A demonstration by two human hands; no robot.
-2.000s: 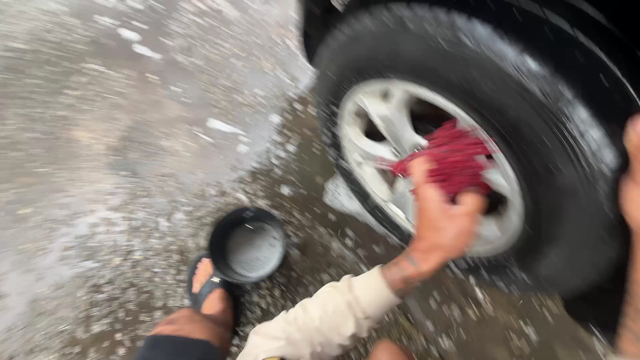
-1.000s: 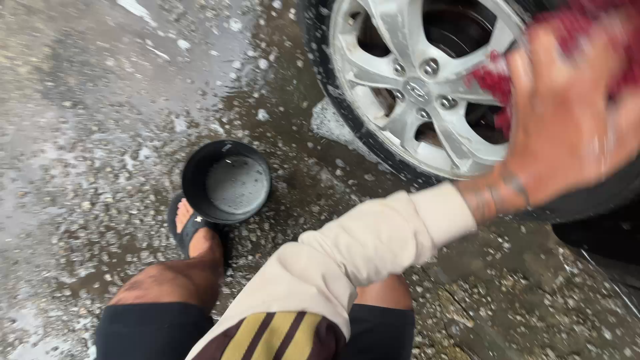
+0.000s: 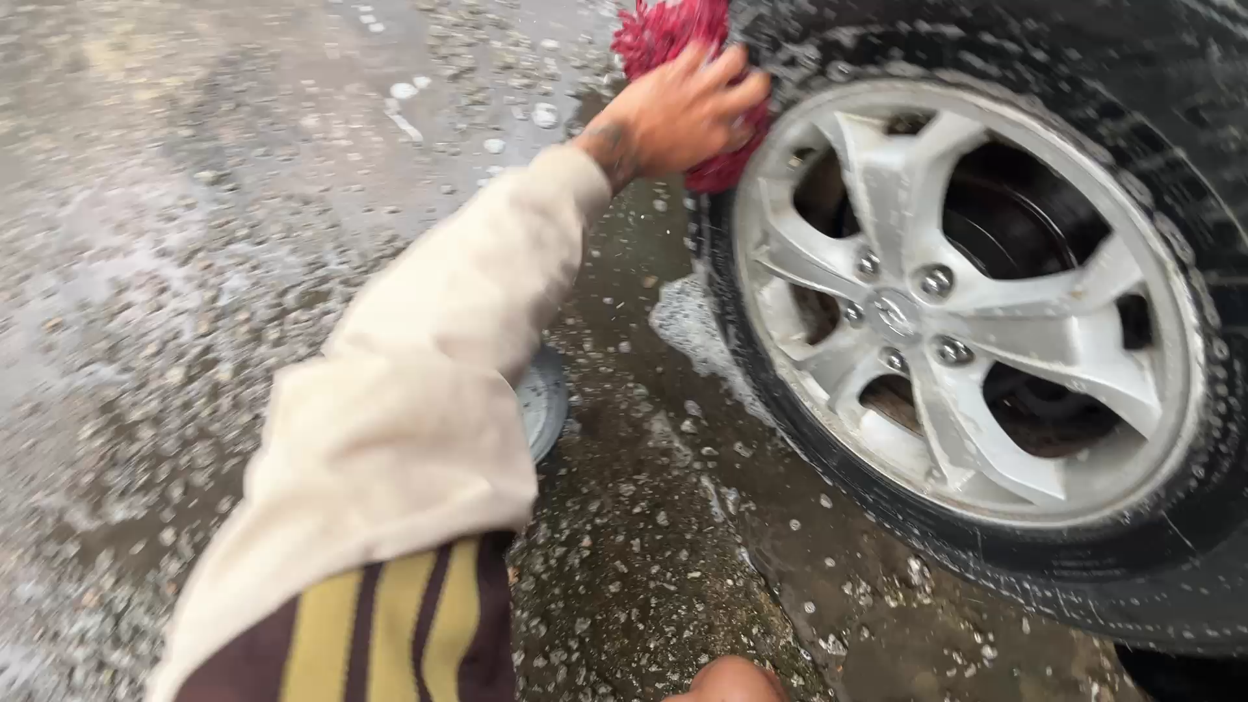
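My left hand (image 3: 682,115), in a cream sleeve, is shut on a red microfiber wash mitt or cloth (image 3: 726,161). It presses the mitt to the upper left part of the black tire (image 3: 723,283), beside the rim. Foam and drops cover the tire's sidewall. The silver five-spoke alloy wheel (image 3: 892,312) is wet, with its lug nuts around the center cap. My right hand is out of view.
A bucket of soapy water (image 3: 544,400) stands on the ground, mostly hidden behind my left sleeve. Wet, foam-spotted concrete (image 3: 624,585) lies below the wheel. My bare knee (image 3: 731,681) shows at the bottom edge.
My left hand has carried the red mitt from the wheel's right side to the tire's upper left. The hand seen at the right edge two seconds ago is out of view.
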